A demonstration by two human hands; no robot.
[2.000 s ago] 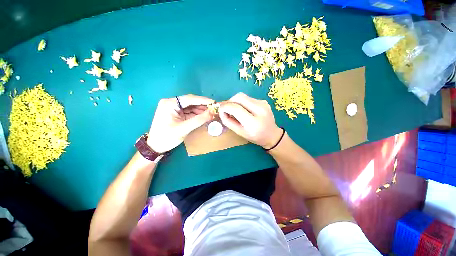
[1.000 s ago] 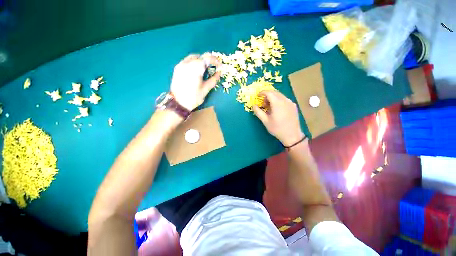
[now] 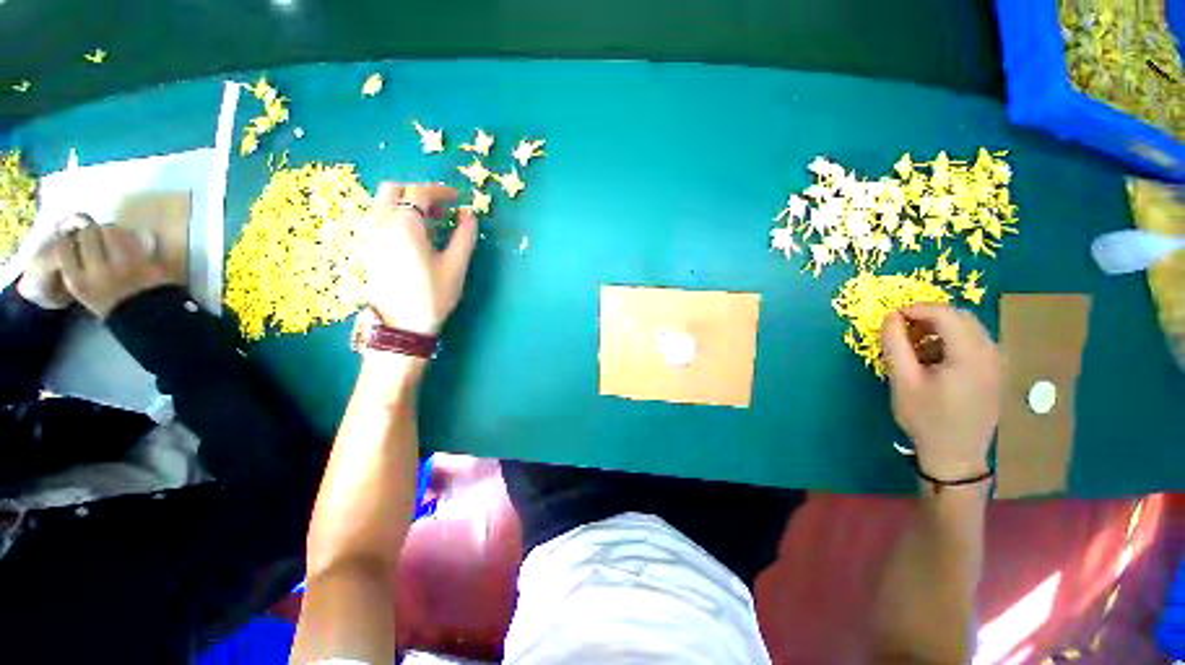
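Note:
My left hand [image 3: 422,253] is at the upper left, between the large heap of yellow parts [image 3: 305,253] and the small group of pointed body parts [image 3: 477,172]. Its thumb and fingers are apart; whether it holds a tiny part is not visible. My right hand [image 3: 946,379] is over the small heap of yellow slivers [image 3: 864,305], fingertips bent together at its right edge; any sliver between them is hidden. Whitish and yellow star-like bodies [image 3: 897,208] lie above that heap. A cardboard piece [image 3: 637,370] with a white round dab [image 3: 677,347] lies between my hands.
A second cardboard strip [image 3: 1033,455] with a white dab lies right of my right hand. A whitish bottle [image 3: 1133,251] and a blue bin [image 3: 1079,104] of yellowish parts are at the right edge. At left, another person's hands [image 3: 104,260] and dark sleeves are at a white-edged board.
My left hand has moved from the star-like bodies far left to the small group. My right hand remains at the sliver heap. The view has swung left, showing the other person.

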